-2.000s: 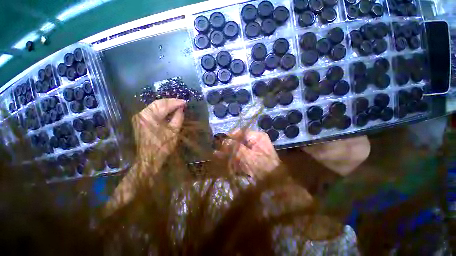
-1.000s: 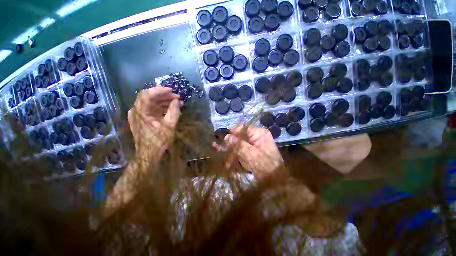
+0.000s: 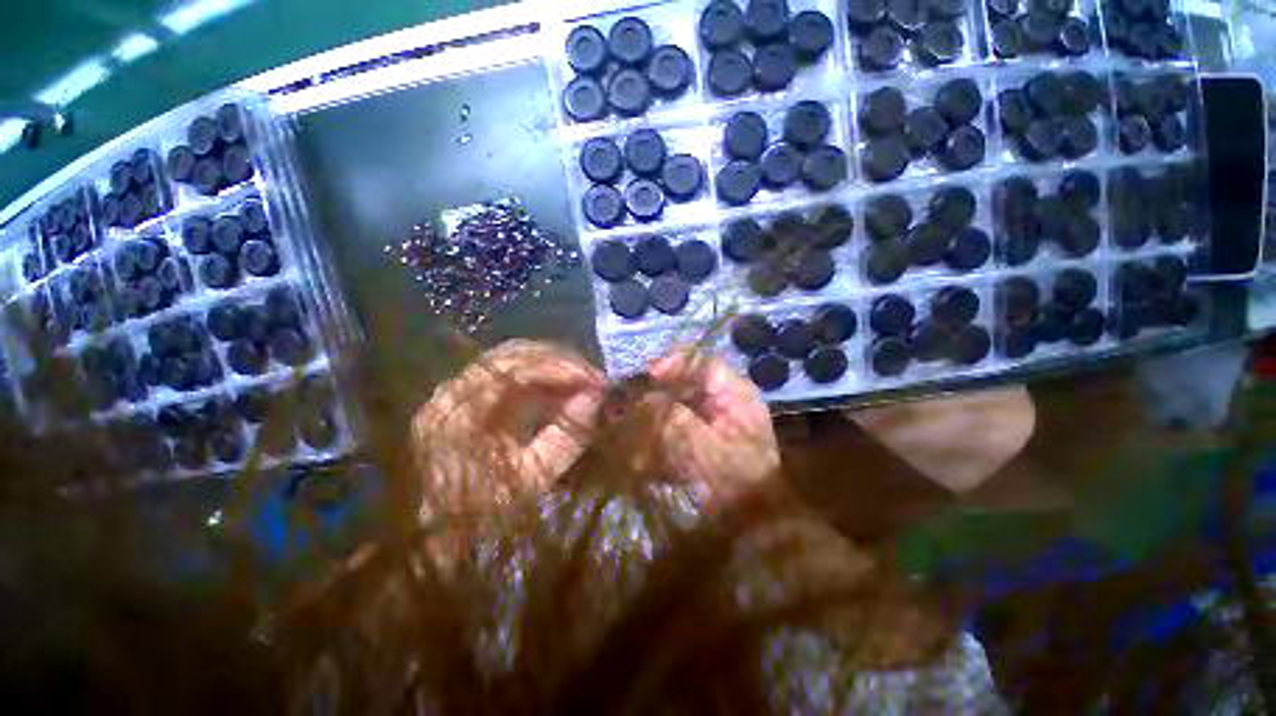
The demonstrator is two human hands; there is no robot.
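My right hand (image 3: 714, 420) pinches a round black part (image 3: 628, 396) near the front left corner of the right compartment tray (image 3: 637, 350). My left hand (image 3: 511, 413) is at the part's left side, its fingertips close together there. Whether the left fingers hold a tiny fitting is too small and blurred to tell. A loose heap of tiny glittering fittings (image 3: 483, 266) lies on the grey-green base tray (image 3: 392, 154), beyond my left hand. Strands of hair blur both hands and wrists.
The right tray's cells hold groups of black parts; its front left cell shows none. Another compartment tray (image 3: 301, 315) with black parts stands at left. A dark rectangular object (image 3: 1233, 175) is at far right. Small loose items (image 3: 56, 123) lie on the green bench beyond.
My left hand has moved from the heap toward the right and nearer me, meeting the black part in my right hand. The heap is now uncovered. My right hand has stayed nearly in place.
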